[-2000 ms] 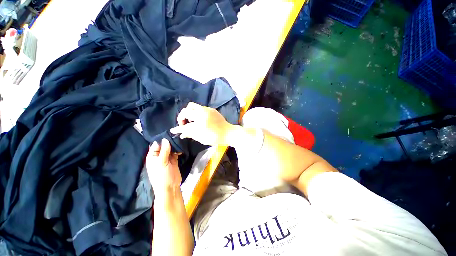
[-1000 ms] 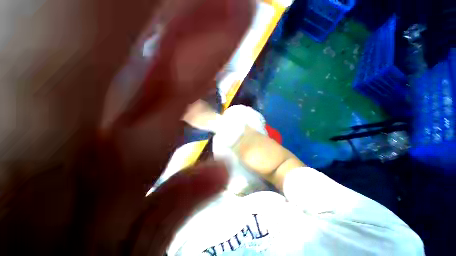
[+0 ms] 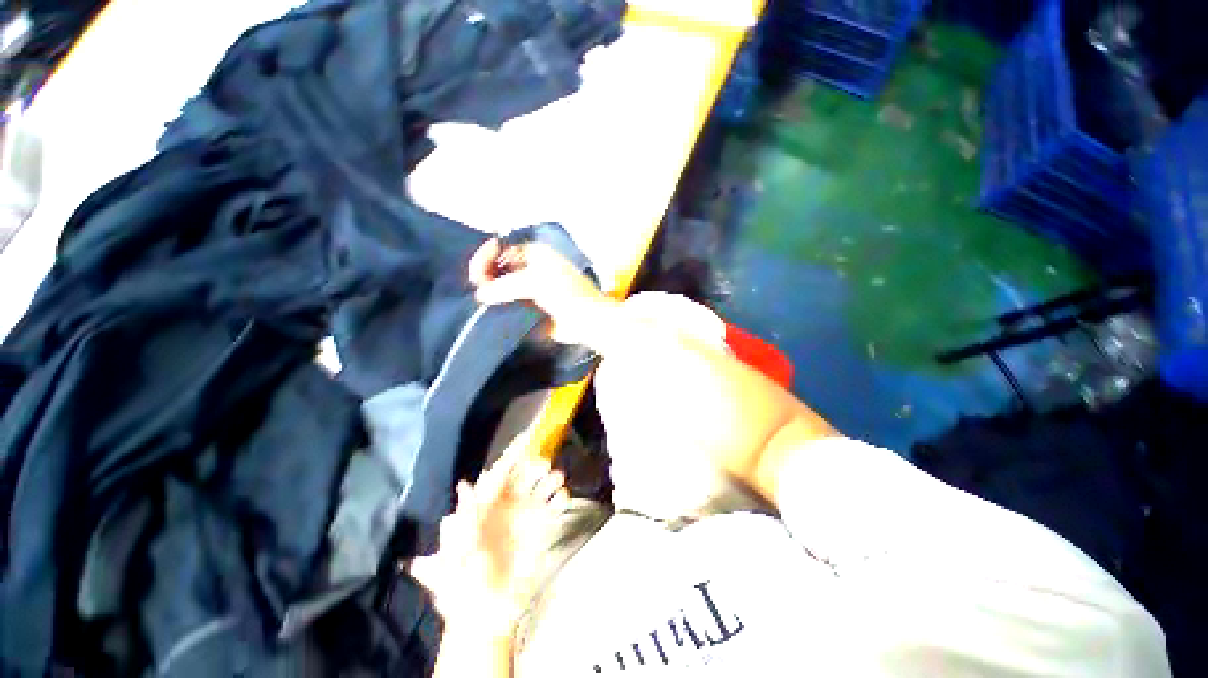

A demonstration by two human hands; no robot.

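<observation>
A large heap of dark navy cloth (image 3: 199, 291) covers the near left of the table. A folded garment edge with a thin pale line (image 3: 457, 371) runs down from my right hand. My right hand (image 3: 523, 278) is closed on this part at the table's edge; whether a tool is in the palm cannot be told. My left hand (image 3: 497, 523) is low, near the front of my body, blurred and overexposed, with fingers apart. No cloth shows in it. A greyer patch of cloth (image 3: 395, 431) lies beside the folded edge.
The white table (image 3: 583, 146) has a yellow-orange edge (image 3: 696, 146). Blue crates (image 3: 1060, 146) stand on the green and blue floor (image 3: 888, 225) at the right, near a dark metal stand (image 3: 1033, 325). Something red (image 3: 760, 355) is beside my right forearm.
A large blurred shape, probably my left hand near the camera, covered the left a second ago and is gone. My left hand has left the cloth and is lower. The pale-lined edge now shows under my right hand.
</observation>
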